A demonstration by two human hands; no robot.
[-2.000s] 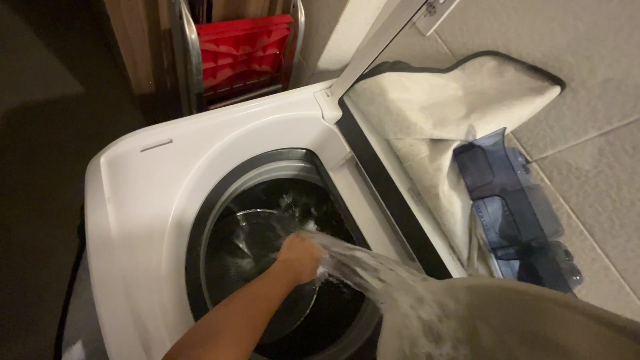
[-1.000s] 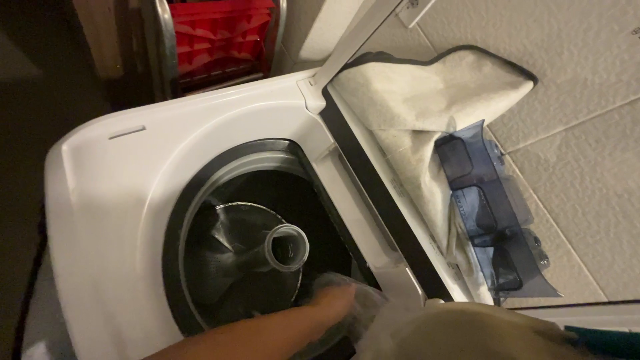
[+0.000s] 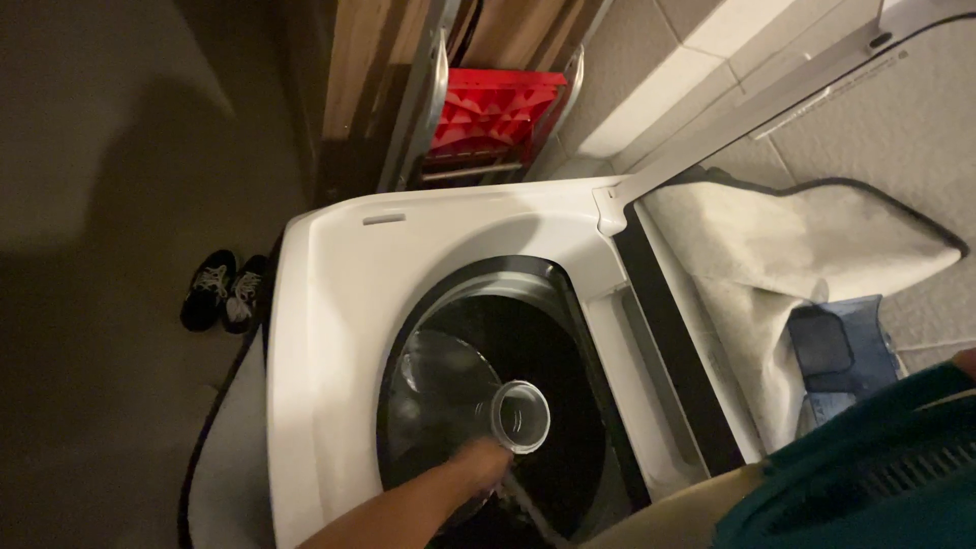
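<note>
A white top-loading washing machine stands with its lid raised. Its round tub holds a dark interior with a clear-rimmed round centre piece. My left hand, blurred, is over the tub just below that piece; its fingers are unclear, and I cannot tell if it holds something. A thin clear streak, perhaps water, runs below the hand. Skin at the right edge, perhaps my right hand, lies beside a teal slotted object. What it grips is out of frame. A beige surface curves in at the bottom.
Behind the machine are a pale cloth cover with dark edging and a translucent blue plastic piece. A folded metal step ladder with a red step leans beyond. Black shoes rest on the floor at left.
The large clear splash or stream by my left hand has shrunk to a thin streak. More of the teal object shows at the right. The view has shifted widely.
</note>
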